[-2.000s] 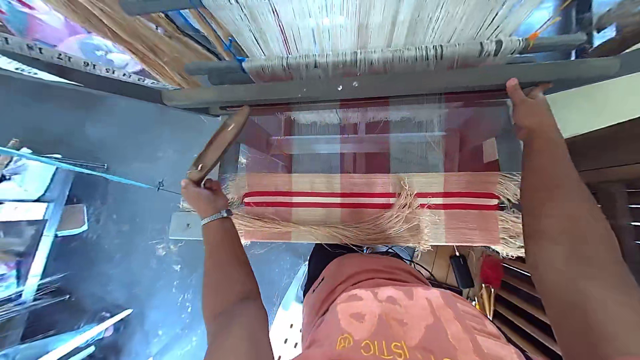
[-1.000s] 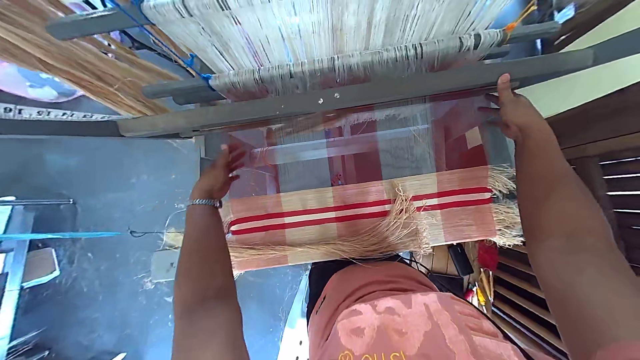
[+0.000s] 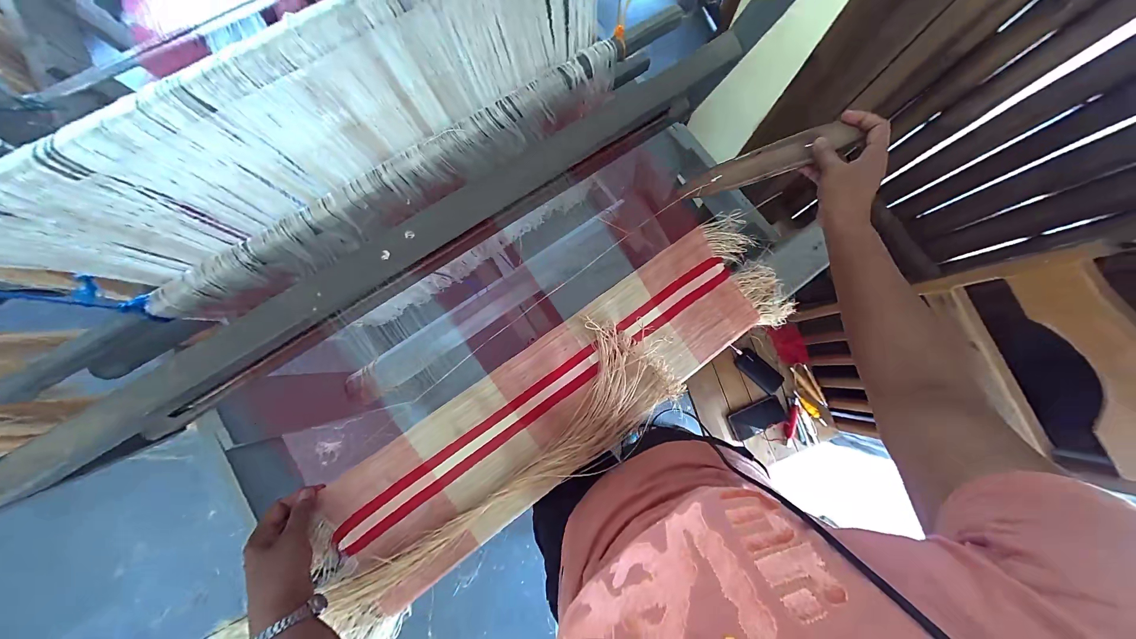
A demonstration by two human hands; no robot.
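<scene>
My right hand (image 3: pixel 848 169) holds a wooden boat shuttle (image 3: pixel 772 161) past the right edge of the warp, with a thin thread running from it across the open warp (image 3: pixel 568 284). My left hand (image 3: pixel 282 541) is at the left edge of the woven cloth (image 3: pixel 497 435), fingers pinched at its selvage. Pink and cream blocks and two red stripes mark the cloth. A bundle of loose straw-coloured fibres (image 3: pixel 621 382) lies over it. Beyond the warp is the loom's grey beater beam (image 3: pixel 399 244).
White string heddles (image 3: pixel 311 115) hang behind the beater. To the right are wooden slats (image 3: pixel 1003 151) and a carved wooden piece (image 3: pixel 1056 328). Dark devices (image 3: pixel 757 415) and small tools (image 3: pixel 806 399) lie on slats beside my lap. A black cord (image 3: pixel 825 541) crosses my shirt.
The shuttle, in my left hand two seconds ago, is now in my right hand on the other side. My left hand has moved down to the cloth's edge. The view has turned considerably.
</scene>
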